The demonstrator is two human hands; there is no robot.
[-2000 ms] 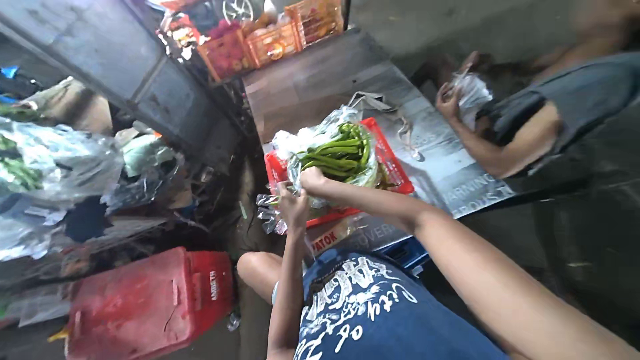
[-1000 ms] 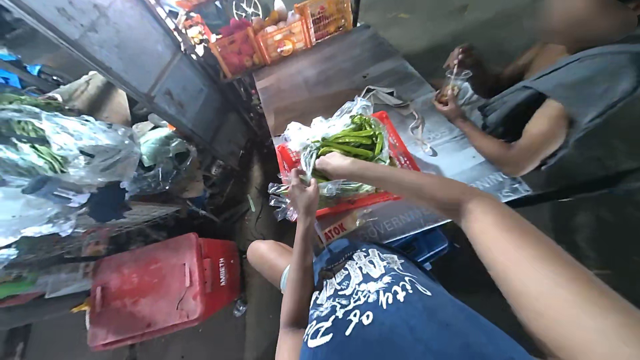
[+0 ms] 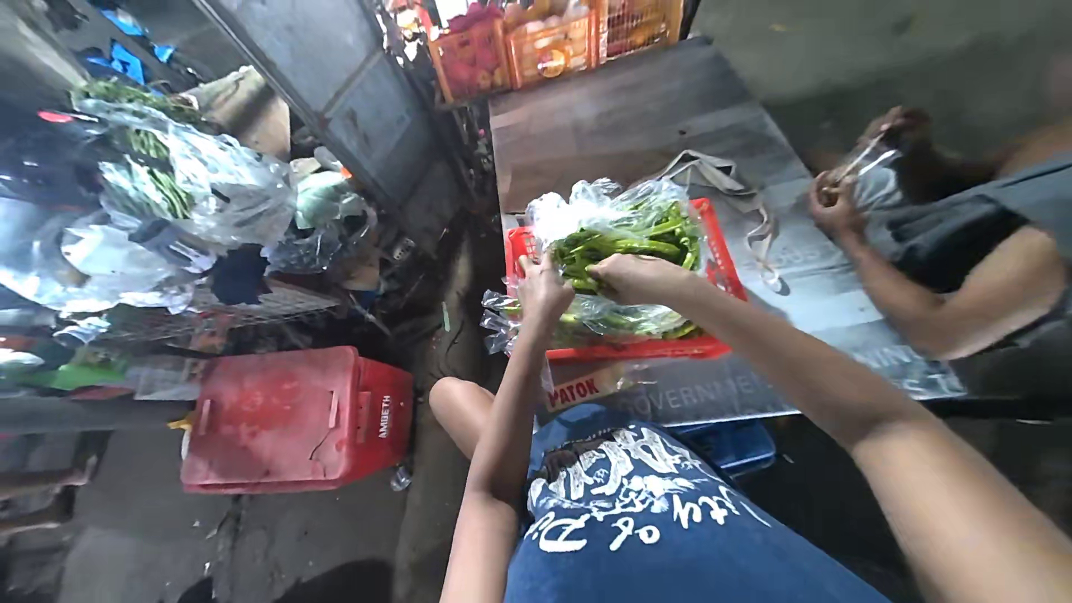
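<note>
A red plastic basket [image 3: 727, 251] stands on the table before me, holding long green chili peppers [image 3: 662, 243] in a clear plastic bag [image 3: 578, 208]. My left hand [image 3: 544, 289] is at the basket's left side, its fingers closed on the edge of the bag. My right hand [image 3: 628, 276] reaches onto the peppers with curled fingers; whether it grips any of them I cannot tell. More bagged green vegetables lie under and in front of my hands, partly hidden by them.
The table [image 3: 569, 134] bears a cloth strap [image 3: 758, 226]. Orange crates [image 3: 553, 50] of produce stand beyond it. At the right, a person [image 3: 955, 276] holds a small plastic bag. Left are a red cooler box [image 3: 268, 419], a metal panel [image 3: 335, 75] and bagged vegetables [image 3: 184, 167].
My right hand has shifted along the peppers, from close beside my left hand to a little apart from it. The other person's hands have moved about the small bag.
</note>
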